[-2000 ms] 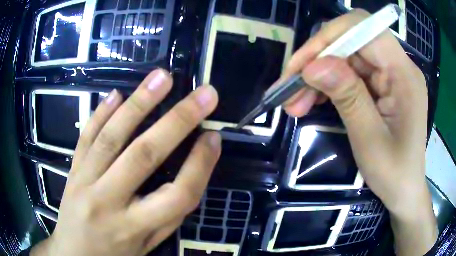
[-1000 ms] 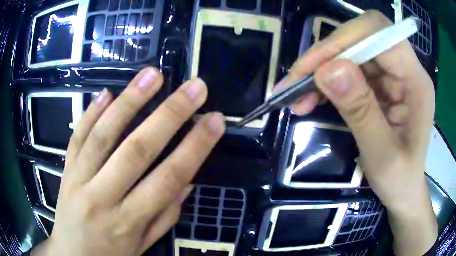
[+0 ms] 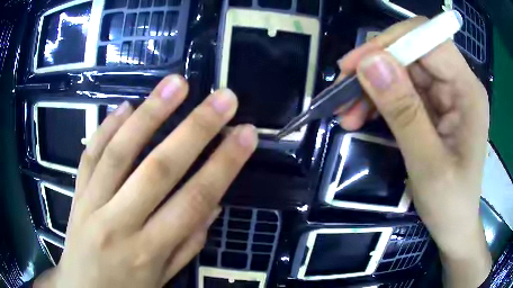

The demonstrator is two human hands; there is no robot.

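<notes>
A phone housing with a pale cream window rim [image 3: 309, 79] lies in the tray at upper centre, around a dark window area [image 3: 269, 76]. My right hand [image 3: 416, 107] holds tweezers [image 3: 422, 44] with a whitish grip; their metal tips touch the rim's bottom edge. A dark strip by the tips is too small to tell clearly. My left hand [image 3: 152, 180] lies flat with fingers spread. Its index fingertip rests by the rim's lower left side and its thumb tip on the bottom edge, left of the tweezer tips.
The glossy black tray [image 3: 264, 180] fills most of the view. It holds several more housings, such as one at upper left [image 3: 140, 36] and one at lower right [image 3: 343, 253]. A green surface [image 3: 502, 107] and a pale strip [image 3: 498, 174] show at the right edge.
The left hand's fingertips have shifted right, and one that was below the rim's edge now lies on it. The tweezer tips have moved slightly right along the bottom edge. The tray view has shifted slightly.
</notes>
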